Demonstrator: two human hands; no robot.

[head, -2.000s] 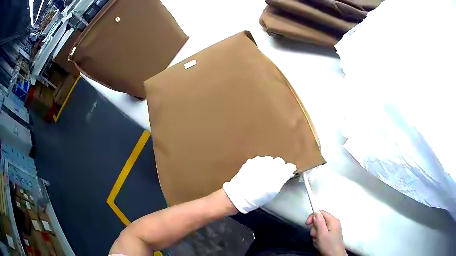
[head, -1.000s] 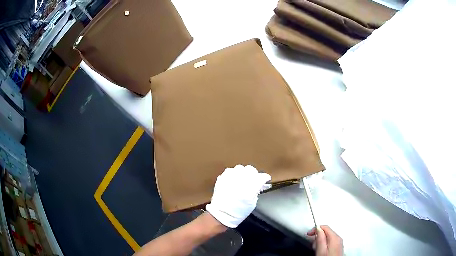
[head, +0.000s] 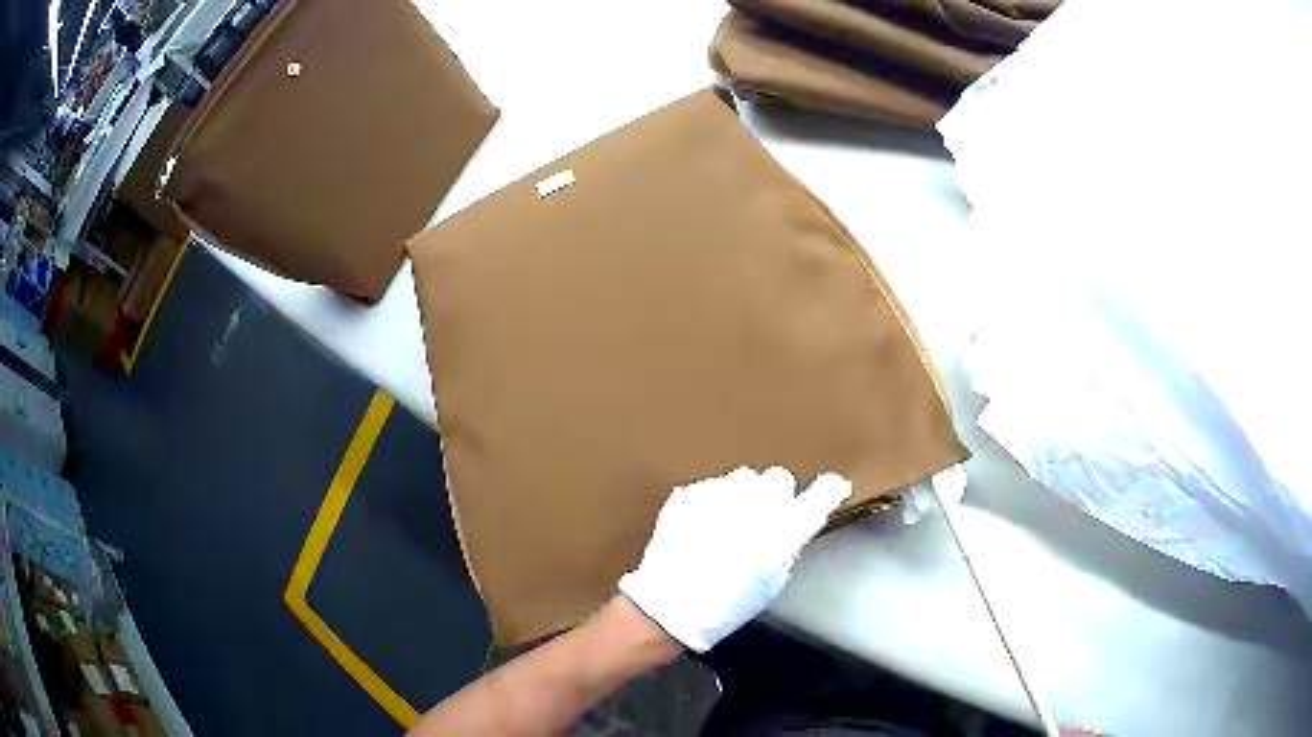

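Observation:
A large brown handbag (head: pixel 662 346) lies flat on the white table, with a small pale plate near its far edge. My left hand (head: pixel 741 547), in a white glove, holds the bag's near edge; its fingertips are partly hidden. A thin pale strip (head: pixel 993 605) runs taut from white material (head: pixel 932 494) at the bag's near right corner to the bottom edge of the picture. Only a sliver of my right hand (head: pixel 1086 731) shows there, at the strip's end. Its fingers are cut off.
Another brown bag (head: pixel 338 144) stands at the far left table edge. Folded brown pieces (head: pixel 878 58) lie at the far side. A large pile of white paper (head: pixel 1151 317) covers the right. Left of the table (head: pixel 324 310) are a dark floor with yellow lines and shelves.
My right hand has moved down and right, almost out of the picture, and more of the strip shows. My left hand has moved right along the bag's near edge. The view has shifted slightly.

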